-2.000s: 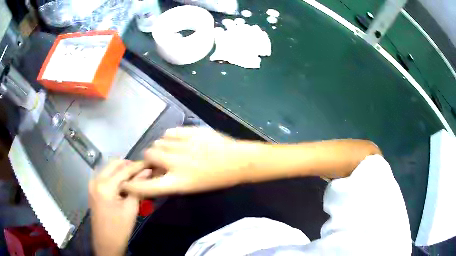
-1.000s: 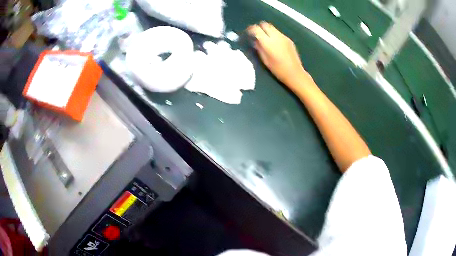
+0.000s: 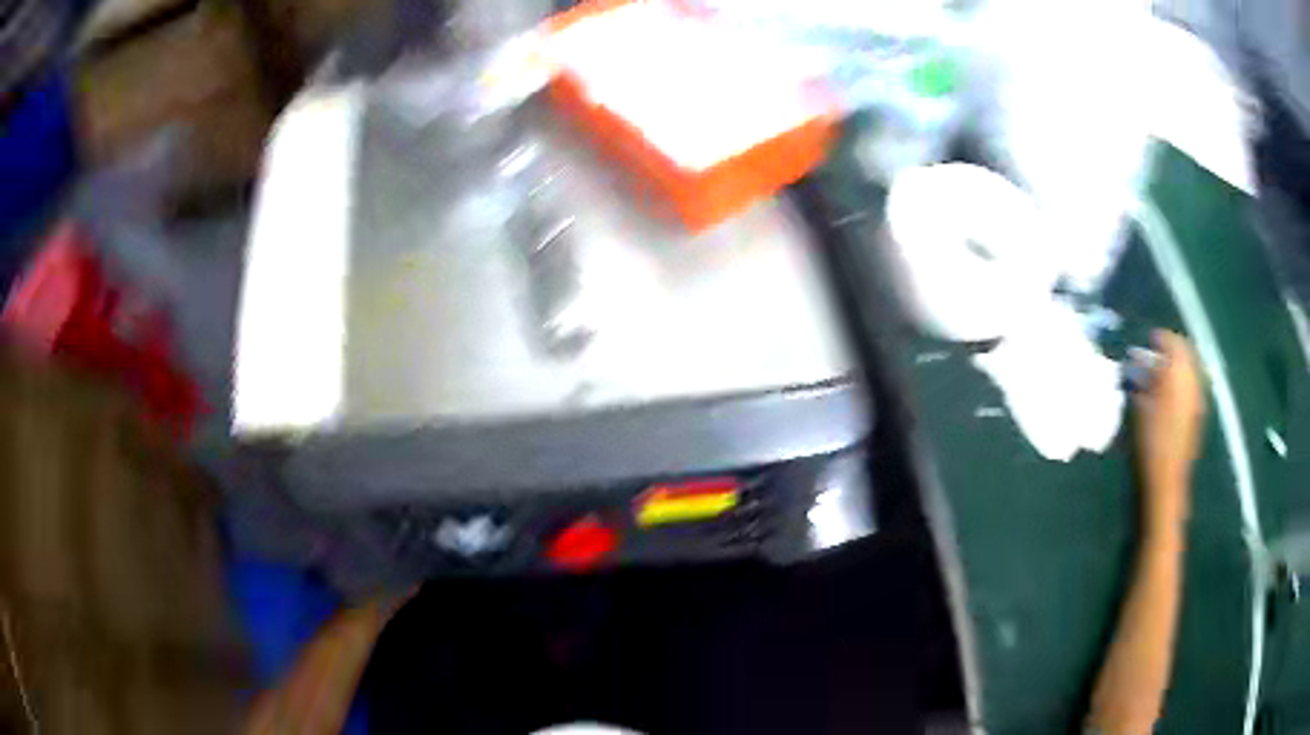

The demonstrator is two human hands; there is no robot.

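The view is strongly blurred. My right hand (image 3: 1171, 388) is at the right on the green surface (image 3: 1027, 574), beside the torn white piece (image 3: 1056, 395). A small greyish thing shows at its fingertips; whether they grip it I cannot tell. My left forearm (image 3: 331, 661) comes in at the bottom left, and its hand is hidden or lost in blur at the machine's front edge. The thick white tape roll (image 3: 941, 244) lies left of my right hand. The slotted clamp bar (image 3: 553, 280) is on the grey machine table (image 3: 690, 316).
An open orange carton (image 3: 704, 194) with white contents stands at the table's back. Whitish plastic bags (image 3: 1099, 86) lie behind the tape roll. The front panel has a red button (image 3: 582, 543). A white strip (image 3: 295, 273) runs along the table's left side. Red and brown things are at far left.
The view has swung left, so the machine table is now central. My hands, together two seconds ago, are apart. My right hand stays by the torn white piece; my left forearm has come into view.
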